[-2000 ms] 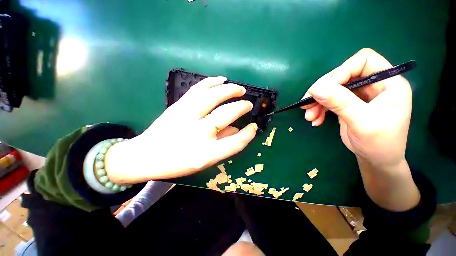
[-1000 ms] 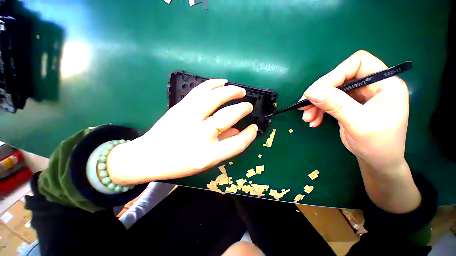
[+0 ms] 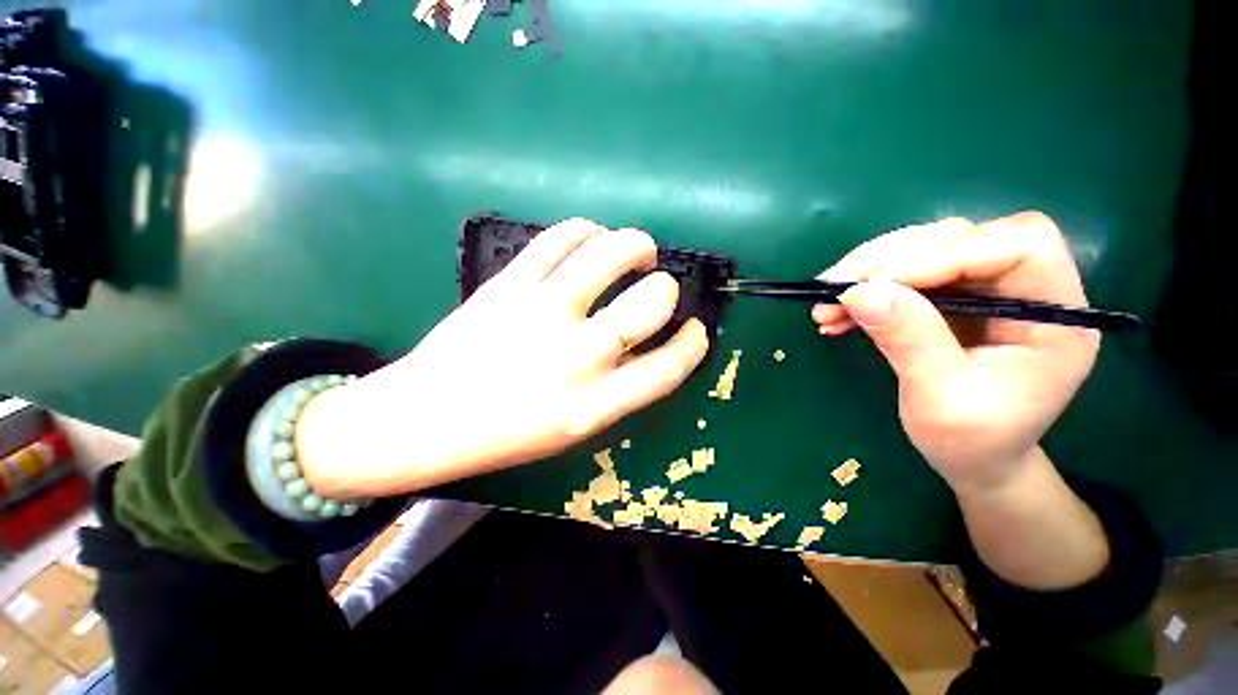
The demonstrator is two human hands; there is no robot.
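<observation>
A black phone housing (image 3: 496,245) lies flat on the green bench in front of me. My left hand (image 3: 543,353) lies over its middle with the fingers spread and holds it down, hiding much of it. My right hand (image 3: 964,333) holds black tweezers (image 3: 1005,310) between thumb and fingers, lying nearly level. The tweezer tips are at the right end of the housing, and a tiny yellowish spot shows at them. Whether the tips grip it is too small to tell.
Tan paper scraps (image 3: 665,511) lie along the near edge of the green bench (image 3: 340,245). White and grey cut pieces (image 3: 462,16) lie at the far edge. Black housings (image 3: 48,177) stand at the left. A dark mass (image 3: 1212,231) runs along the right edge. Red items (image 3: 34,468) are at lower left.
My right hand has turned the tweezers from a slant to nearly level, and the tips have moved slightly up at the housing's right end. My left hand still holds the housing.
</observation>
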